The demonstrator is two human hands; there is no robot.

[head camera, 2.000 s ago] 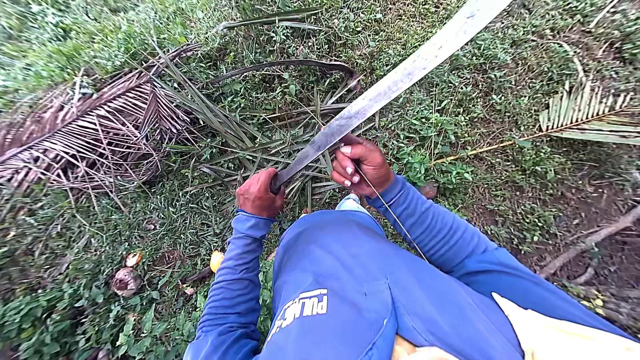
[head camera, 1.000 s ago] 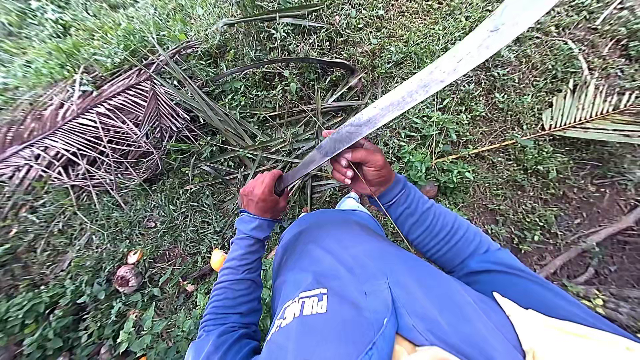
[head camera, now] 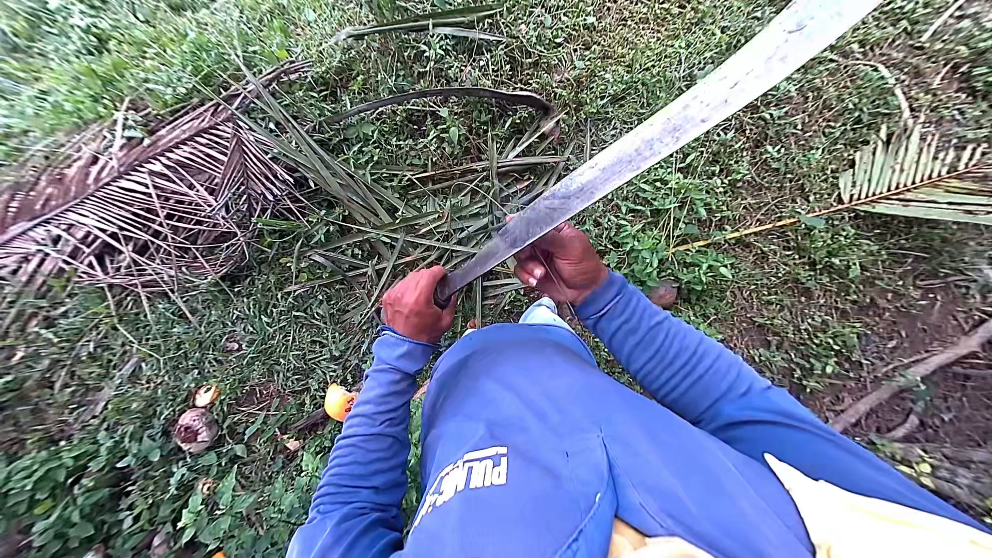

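My left hand [head camera: 418,304] is closed round the dark handle of a machete with a long, curved steel blade [head camera: 620,159]. The blade slants up to the right, and its tip lies beyond the top edge of the view. Just under the blade, my right hand [head camera: 562,265] has its fingers curled on a thin leaf strip [head camera: 549,273] that hangs towards my lap. The blade hides part of those fingers.
Dry palm fronds [head camera: 124,194] lie at the left, with cut green leaf strips [head camera: 434,225] ahead. A palm leaf [head camera: 914,186] and a branch [head camera: 914,376] are at the right. An orange husk piece [head camera: 339,402] and a round brownish fruit [head camera: 195,430] lie at lower left.
Between two seconds and one second ago the machete blade swung a little to the right. My left hand has kept hold of the handle, and my right hand has stayed near the blade.
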